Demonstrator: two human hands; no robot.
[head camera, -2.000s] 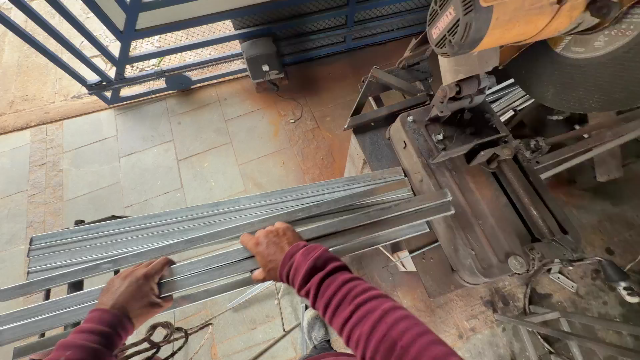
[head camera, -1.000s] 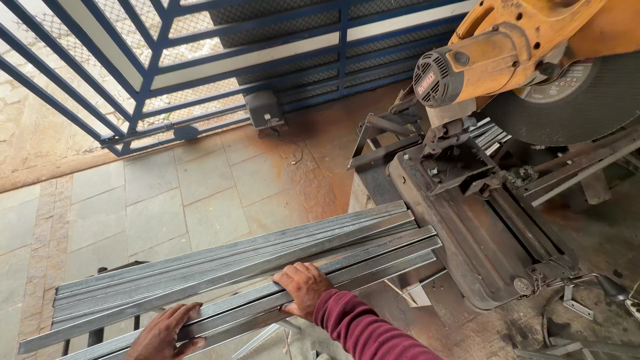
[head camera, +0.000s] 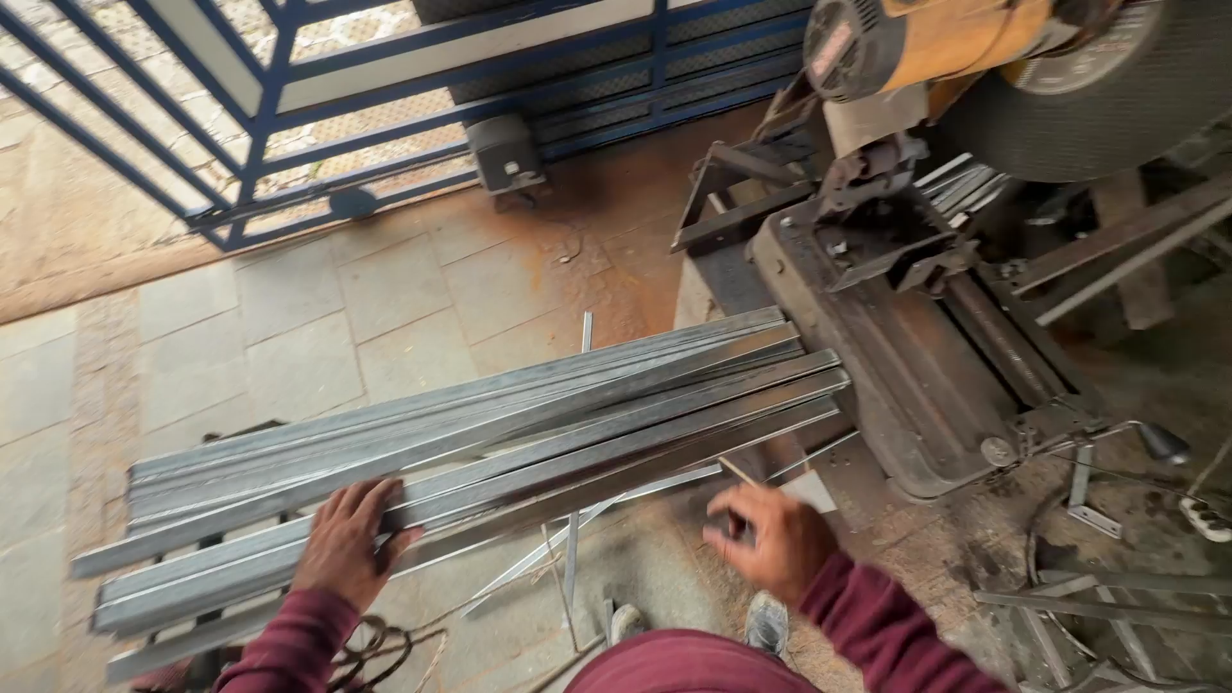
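Several galvanized metal profiles (head camera: 616, 423) lie side by side on a low support, their right ends beside the metal base of a chop saw (head camera: 905, 356). My left hand (head camera: 356, 544) rests over the near profiles left of their middle, its fingers around their edges. My right hand (head camera: 770, 539) is off the metal, below the profiles' right ends, with its fingers curled and a gap between thumb and forefinger. Nothing is plainly visible in it. The yellow saw motor (head camera: 953, 43) and its dark abrasive disc (head camera: 1088, 106) hang above the base.
A blue metal gate (head camera: 260, 125) spans the upper left, with a dark box (head camera: 505, 154) at its foot. Coiled cord (head camera: 371, 645) lies near my left sleeve. Metal offcuts (head camera: 1107, 597) lie at the lower right. My shoes (head camera: 767, 621) stand on the floor below.
My right hand has let go of the profiles and moved right, off them. My left hand remains at the near profiles. The profiles' left ends now lie closer together.
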